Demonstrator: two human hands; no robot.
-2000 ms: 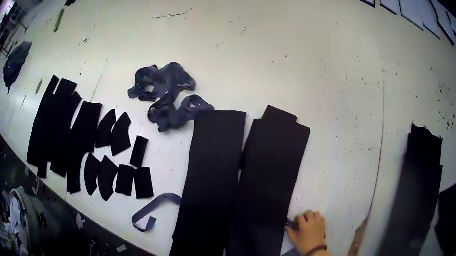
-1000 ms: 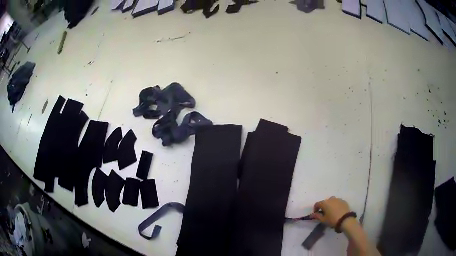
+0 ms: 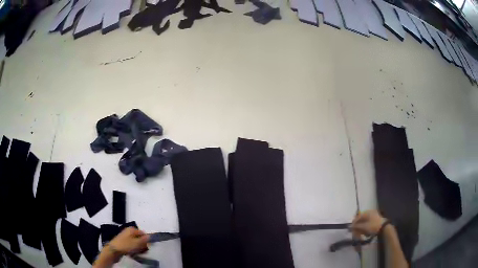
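Two long black fabric panels or stacks, a left one (image 3: 204, 209) and a right one (image 3: 259, 209), lie side by side at the near middle. A dark grey-blue tie strip (image 3: 319, 227) runs out from under them on both sides. My left hand (image 3: 129, 241) grips its left end, with a loose tail hanging below. My right hand (image 3: 367, 225) grips its right end beyond the right panel, with the tail curling below the fingers. The strip's middle is hidden by the panels.
A heap of fabric strips (image 3: 137, 144) lies behind the panels. Small cut pieces (image 3: 94, 192) and long panels (image 3: 50, 193) lie left. Another long panel (image 3: 395, 183) and a curved piece (image 3: 441, 191) lie right. Pale-topped stacks (image 3: 99, 15) and offcuts (image 3: 157, 15) line the far side.
My left hand has come into view, holding the strip's left end. My right hand has drawn its end further right, away from the panels. The view has shifted right.
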